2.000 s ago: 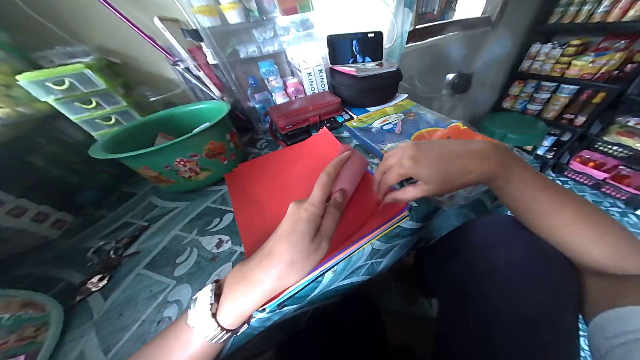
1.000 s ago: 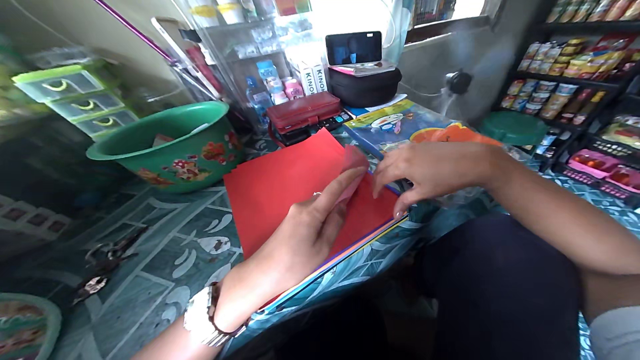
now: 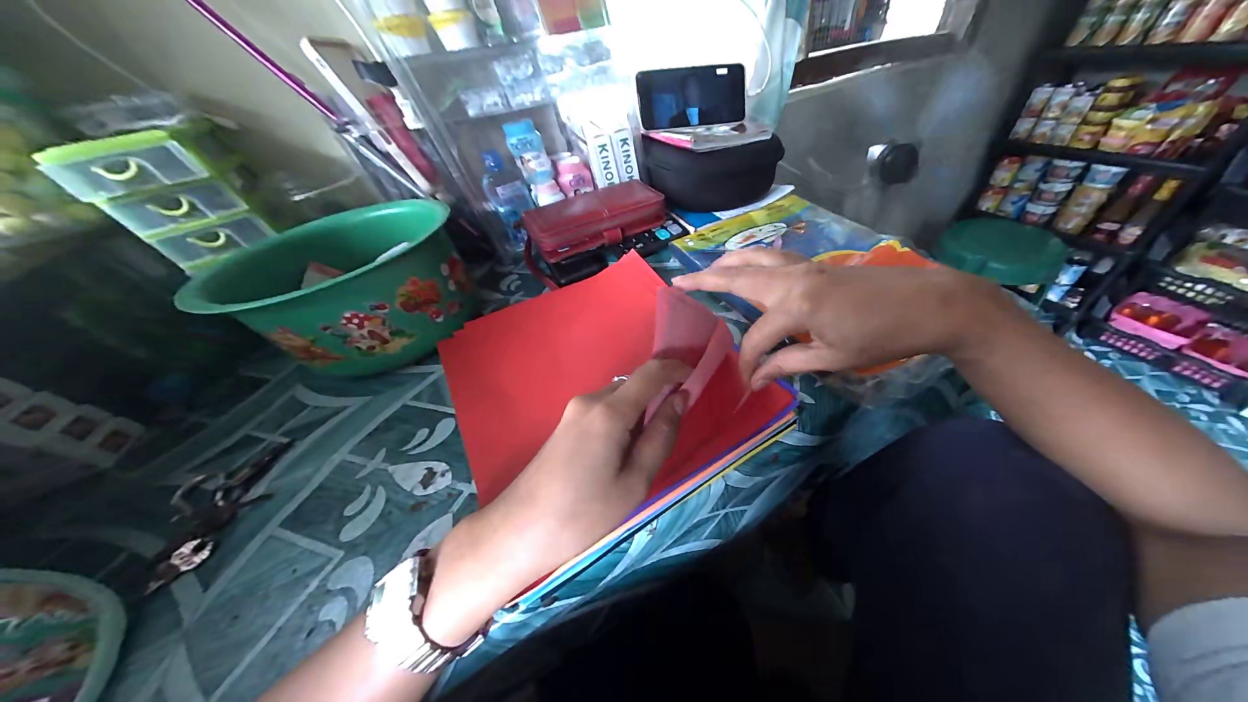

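A stack of coloured paper with red sheets (image 3: pixel 556 361) on top lies on the patterned tablecloth (image 3: pixel 370 546). My left hand (image 3: pixel 614 429), with a watch on its wrist, rests on the red sheets and pinches a folded piece of thin pink paper (image 3: pixel 682 331) between thumb and fingers. My right hand (image 3: pixel 809 312) is held at the right side of the pink piece, fingers spread and bent, with nothing plainly gripped. Its fingertips are close to the paper; whether they touch it I cannot tell.
Behind the stack are a red case (image 3: pixel 595 219), a black case (image 3: pixel 712 171) and a phone (image 3: pixel 690 96). A green basin (image 3: pixel 331 283) stands at the left, near dark scissors (image 3: pixel 210 507). Right of the stack lies a blue and orange plastic packet (image 3: pixel 858 255). Stocked shelves (image 3: pixel 1102 156) stand farther right.
The pink piece stands more upright and spread between my hands than one second ago. My right fingers have lifted from the stack's right edge and opened out. My left hand has stayed on the stack.
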